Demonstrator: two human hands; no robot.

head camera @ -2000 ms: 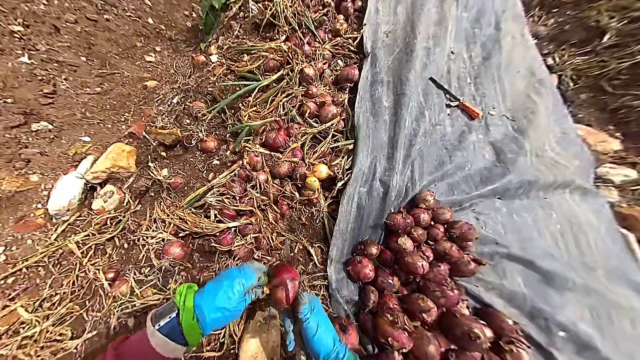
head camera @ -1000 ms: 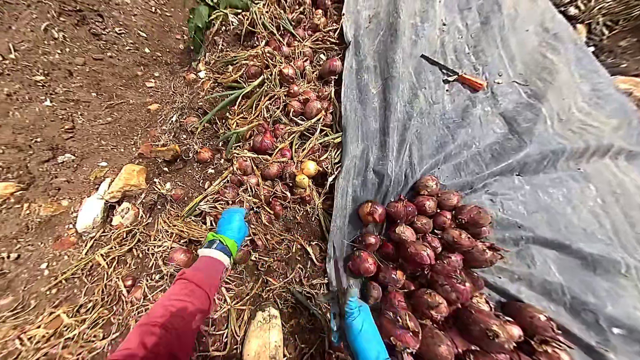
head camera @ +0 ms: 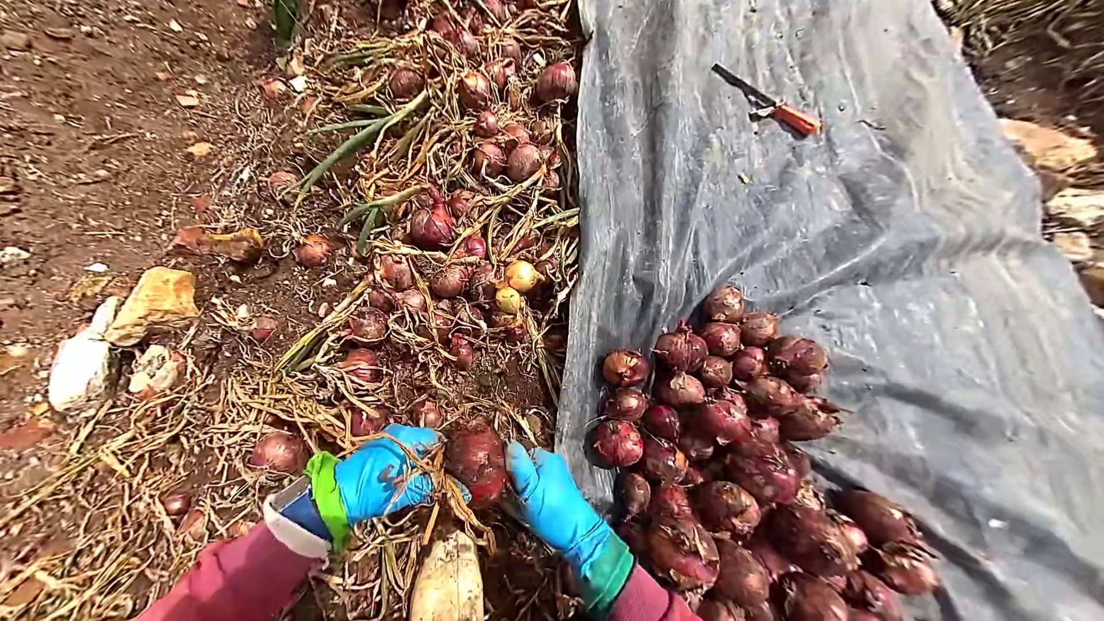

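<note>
My left hand [head camera: 390, 473], in a blue glove with a green band at the wrist, holds a red onion [head camera: 476, 463] by its dry leaves and side. My right hand [head camera: 556, 500], also blue-gloved, is at the onion's right side with the thumb up; whether a tool is in its fingers is hidden. A heap of trimmed red onions [head camera: 724, 509] lies to the right on a grey plastic sheet [head camera: 975, 345]. More red onions [head camera: 431, 226] with dry leaves lie on the soil ahead.
A knife with an orange handle [head camera: 795, 119] lies on the sheet's upper part. Pale stones [head camera: 155, 304] sit on the soil at left, and others [head camera: 1048, 145] lie beyond the sheet's right edge. A long pale stone or piece of wood [head camera: 448, 580] is just below my hands.
One second ago my left hand was reaching out over the onions on the soil, apart from my right hand. It has come back with an onion, and both hands are now together at it.
</note>
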